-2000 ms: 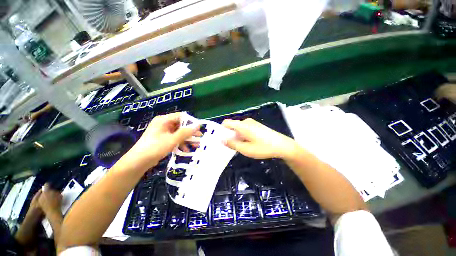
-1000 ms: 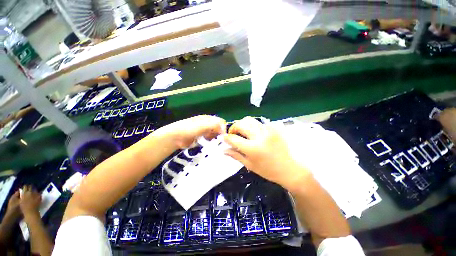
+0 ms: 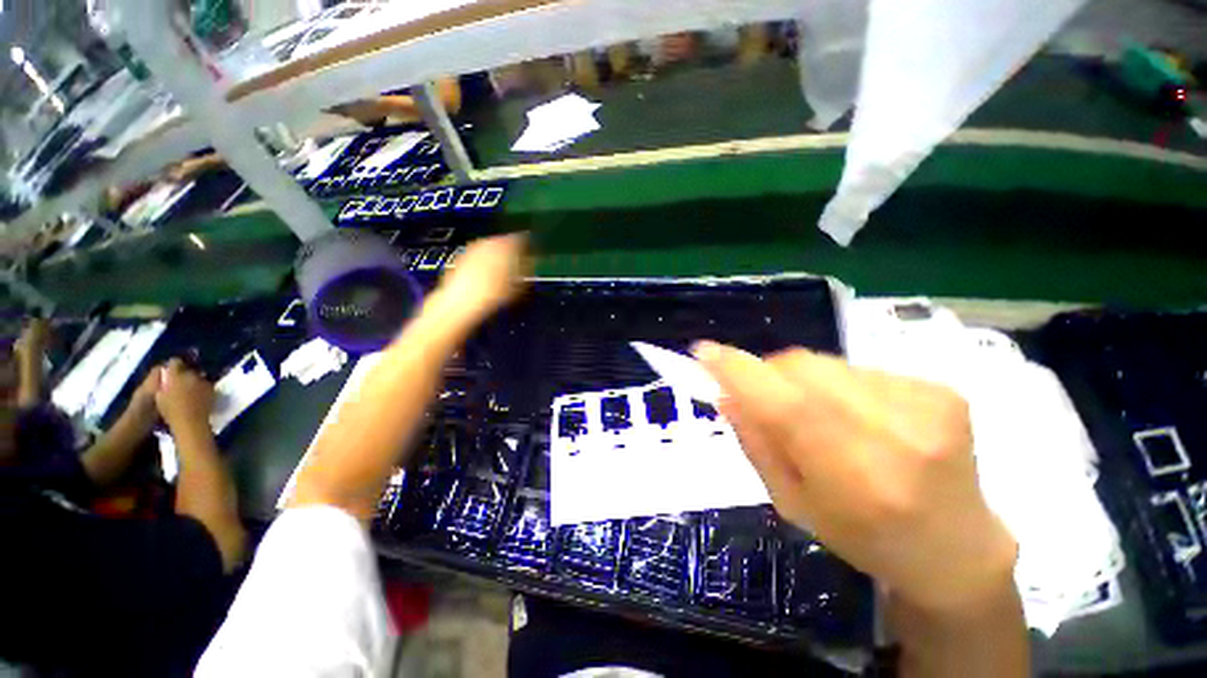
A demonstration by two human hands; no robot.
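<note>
My right hand (image 3: 847, 450) holds the white die-cut adhesive sheet (image 3: 649, 480) at its upper right, fingers pinched near a raised corner. The sheet has a row of dark cut-outs along its upper part and lies over the blister tray. My left hand (image 3: 487, 281) is blurred at the upper left edge of the tray, away from the sheet; its fingers are not clear. The glossy black blister tray (image 3: 582, 318) holds dark phone housings (image 3: 477, 503) in its front pockets, partly hidden by the sheet and my right hand.
Used liner sheets (image 3: 1026, 437) lie right of the tray, beside another black tray (image 3: 1165, 384). A purple-rimmed extraction nozzle (image 3: 364, 307) hangs at left. A green conveyor (image 3: 688, 219) runs behind, with a hanging plastic sheet (image 3: 900, 119) above. Another person's hands (image 3: 179, 397) work at left.
My left hand has let go of the sheet and moved left to the tray's back edge. My right hand has moved right, and the sheet is turned flatter. The view has shifted.
</note>
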